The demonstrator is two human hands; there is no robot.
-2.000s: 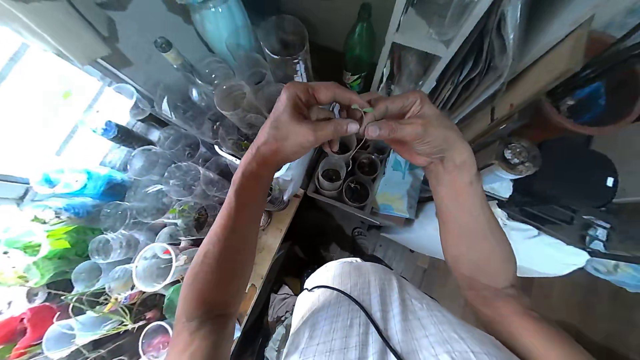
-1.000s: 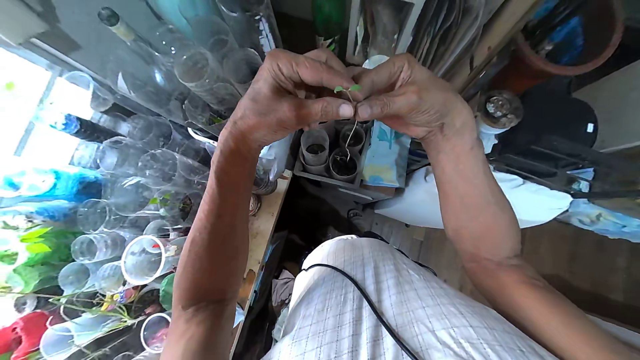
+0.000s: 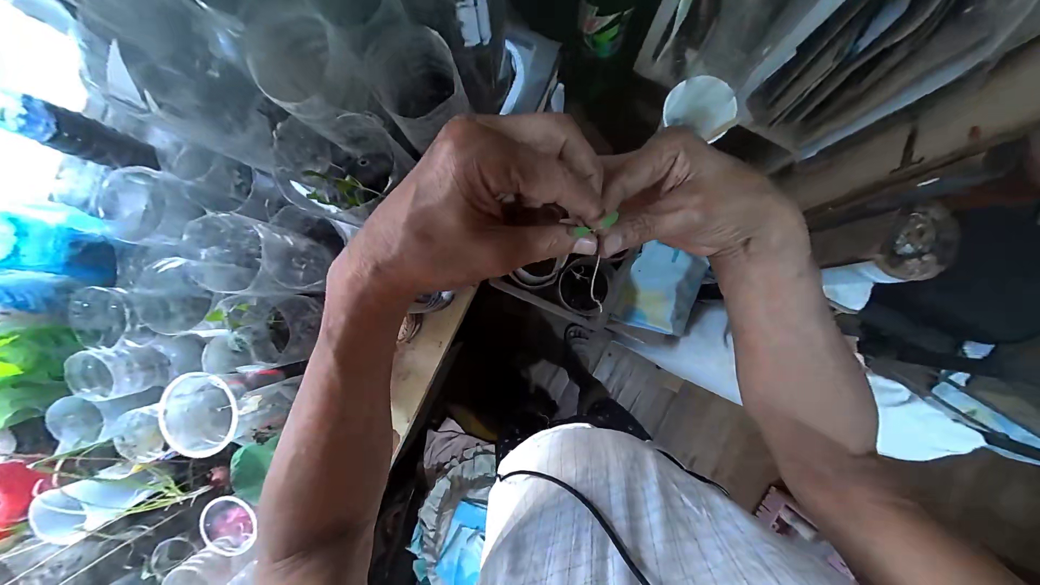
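Note:
A small seedling (image 3: 598, 280) with two green leaves and a pale, thin root is pinched between my fingertips, its root hanging down. My left hand (image 3: 504, 195) holds it from the left, thumb and forefinger at the leaves. My right hand (image 3: 691, 195) meets it there, thumb and fingertips on the same seedling. Just below the hands, a soil-filled cup (image 3: 582, 286) stands in a tray (image 3: 540, 296); my hands hide most of the other cups. Behind my right hand shows a white cup (image 3: 700, 106), whose support is hidden.
Many clear plastic cups and cut bottles (image 3: 223, 252) crowd the left side, some with plants. A wooden edge (image 3: 426, 357) runs beside them. A blue and yellow packet (image 3: 660, 284) lies right of the tray. A jar (image 3: 918, 240) stands farther right.
The view has moved closer over my hands. Both hands stay together at the seedling, with its leaves now lower between the fingertips. The white cup behind my right hand shows more fully.

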